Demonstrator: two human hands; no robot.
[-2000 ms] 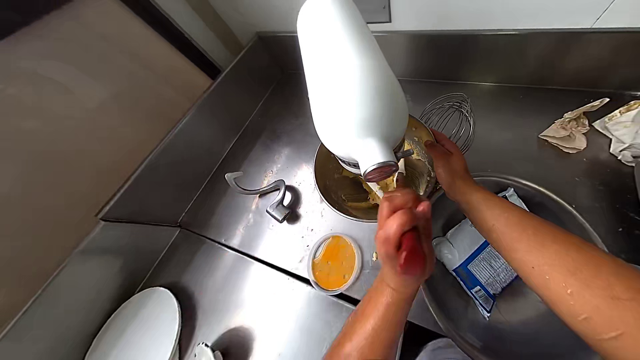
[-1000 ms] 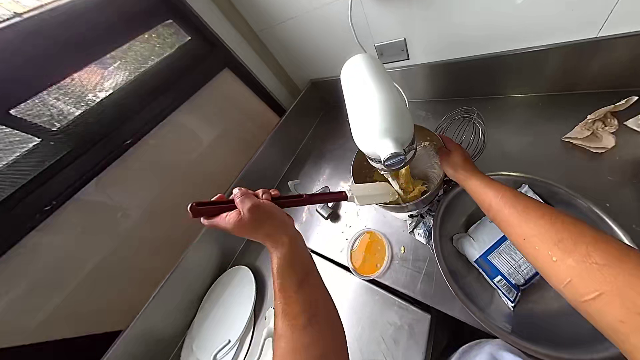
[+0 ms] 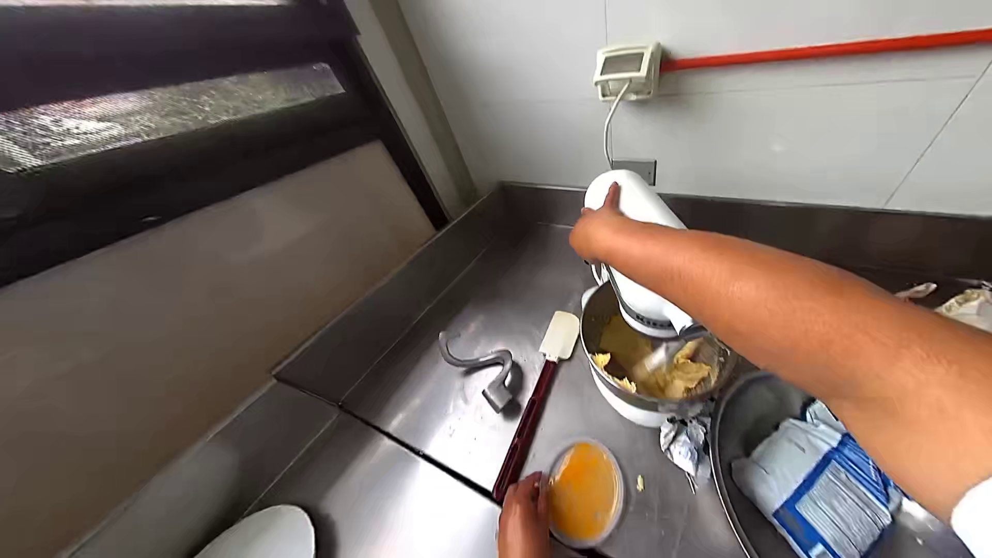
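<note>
My right hand (image 3: 601, 231) reaches across the white stand mixer (image 3: 639, 203) and rests against its motor head, index finger extended; its other fingers are partly hidden. Below the head, the metal mixing bowl (image 3: 587, 349) holds pale yellow dough (image 3: 682, 377) around a blurred beater. My left hand (image 3: 525, 518) is at the left rim of a round clear container (image 3: 585, 496) of orange-yellow liquid, probably egg; its grip is unclear. Just beside those fingers ends the dark red handle of a white-bladed spatula (image 3: 559, 337), which lies on the steel counter.
A metal dough hook (image 3: 496, 380) lies left of the spatula. At the right, a large round metal pan (image 3: 725, 480) holds a blue and white package (image 3: 833, 484). Crumpled foil (image 3: 683, 446) sits between bowl and pan. A white plate (image 3: 267, 535) is at the lower left.
The spatula, held in my left hand a second ago, now lies on the counter. My left hand has moved to the container; my right hand has gone from the bowl's rim to the mixer head.
</note>
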